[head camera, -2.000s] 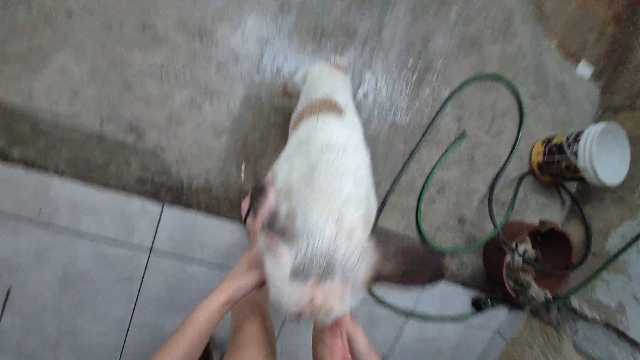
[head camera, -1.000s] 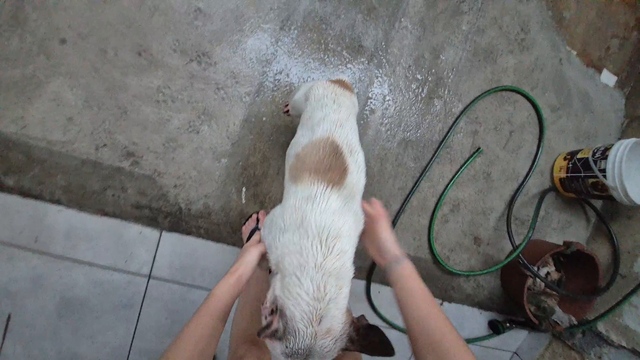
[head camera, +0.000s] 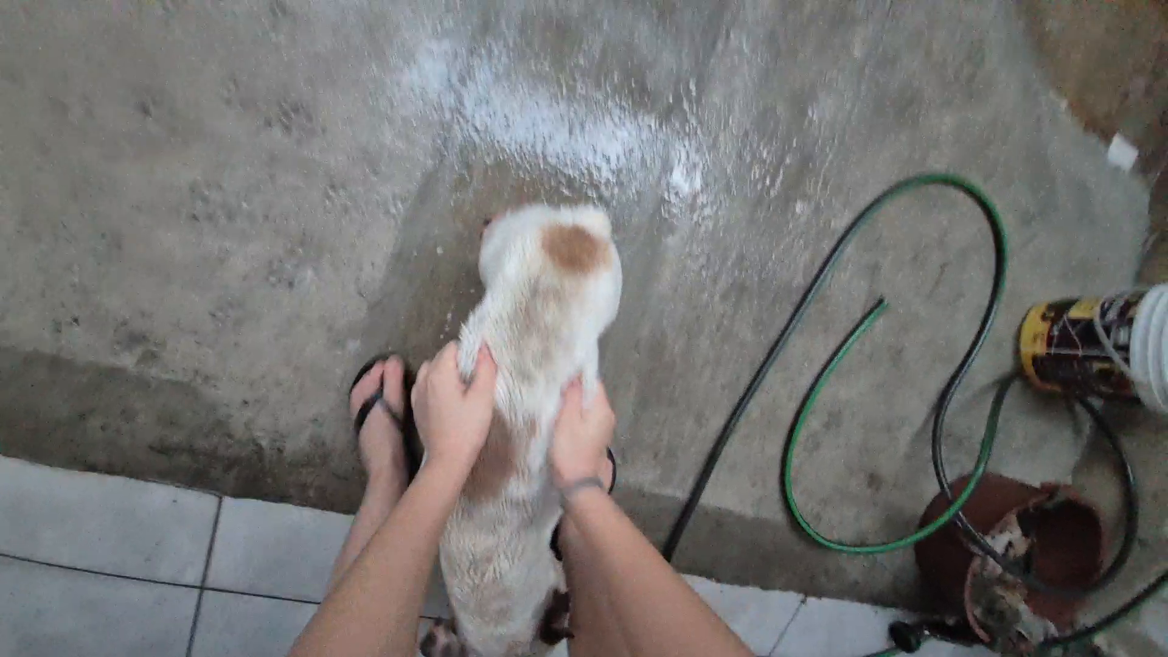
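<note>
A wet white dog (head camera: 538, 310) with brown patches stands between my legs, its rump away from me and its head at the bottom edge of the view. My left hand (head camera: 453, 401) grips the loose skin of its left-hand flank in the view, thumb on top. On the opposite flank my right hand (head camera: 582, 429), with a thin band at the wrist, pinches the skin too. The fingertips under the dog's sides are partly hidden.
A green and black hose (head camera: 803, 401) lies looped on the wet concrete floor (head camera: 274, 228) at right. Beside it are a tipped bucket (head camera: 1077, 347) and a reddish-brown pot (head camera: 949, 538). Pale tiles (head camera: 100, 520) edge the concrete near me, and a foot in a black flip-flop (head camera: 379, 411) stands left.
Both hands have moved forward along the dog's body to its flanks. My right hand, beside the dog and off its side one second ago, now holds its skin.
</note>
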